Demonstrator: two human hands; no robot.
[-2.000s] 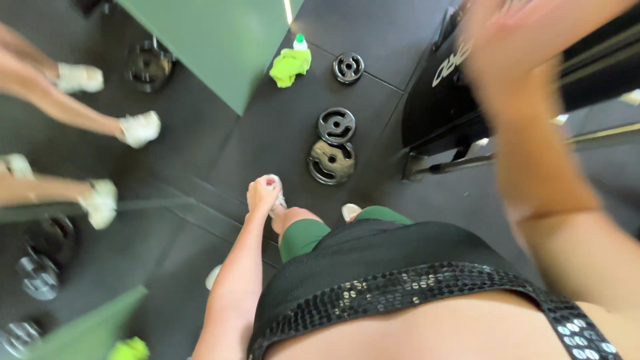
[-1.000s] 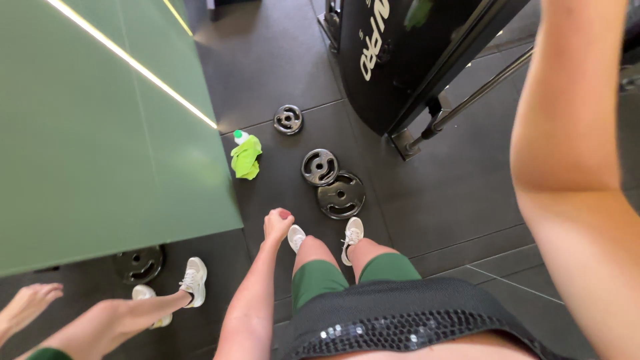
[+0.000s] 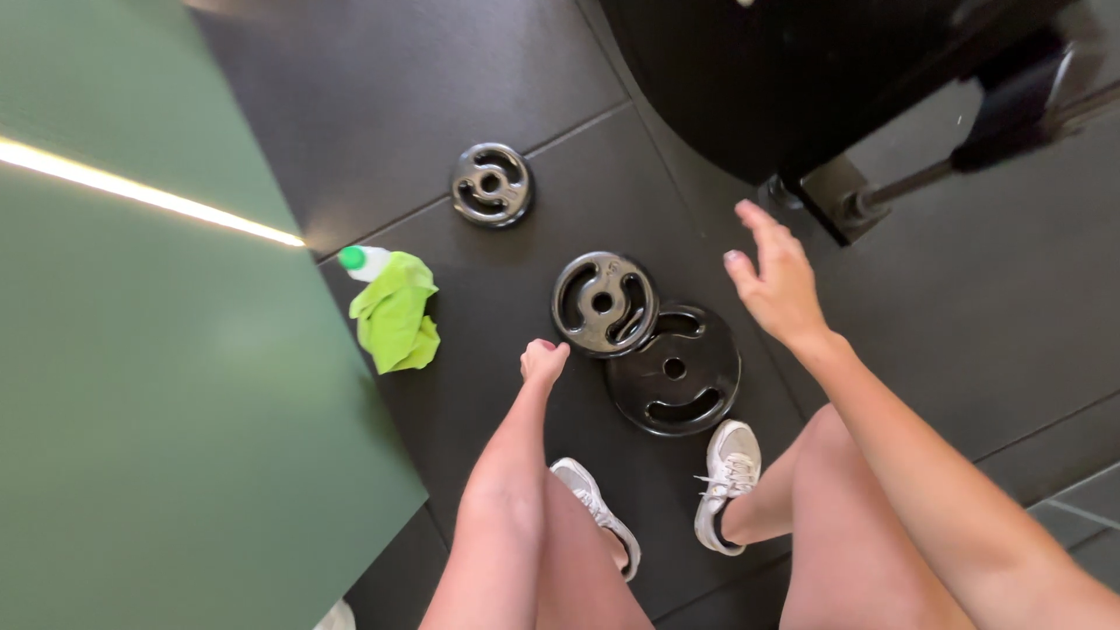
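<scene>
My left hand (image 3: pixel 544 360) has its fingers curled and appears just below the smaller of two overlapping weight plates; whether it holds anything is hidden. My right hand (image 3: pixel 774 280) is spread in the air to the right of the plates, with nothing in it. The smaller black weight plate (image 3: pixel 588 329) rests partly on a larger black weight plate (image 3: pixel 634 398), both flat on the floor in front of my shoes. Another small weight plate (image 3: pixel 469 196) lies apart, farther up and left. A bright green cloth (image 3: pixel 398 319) lies against a bottle with a green cap (image 3: pixel 353 257).
A green wall panel (image 3: pixel 175 394) with a reflected light strip fills the left side. At the upper right stands a black gym machine (image 3: pixel 752 79) with a metal foot bracket (image 3: pixel 844 197). My white shoes (image 3: pixel 731 472) stand on dark floor mats.
My right hand has come down from the upper right, where only the raised arm showed, to beside the plates. My view has moved nearer the floor. The plates, cloth and bottle lie as before.
</scene>
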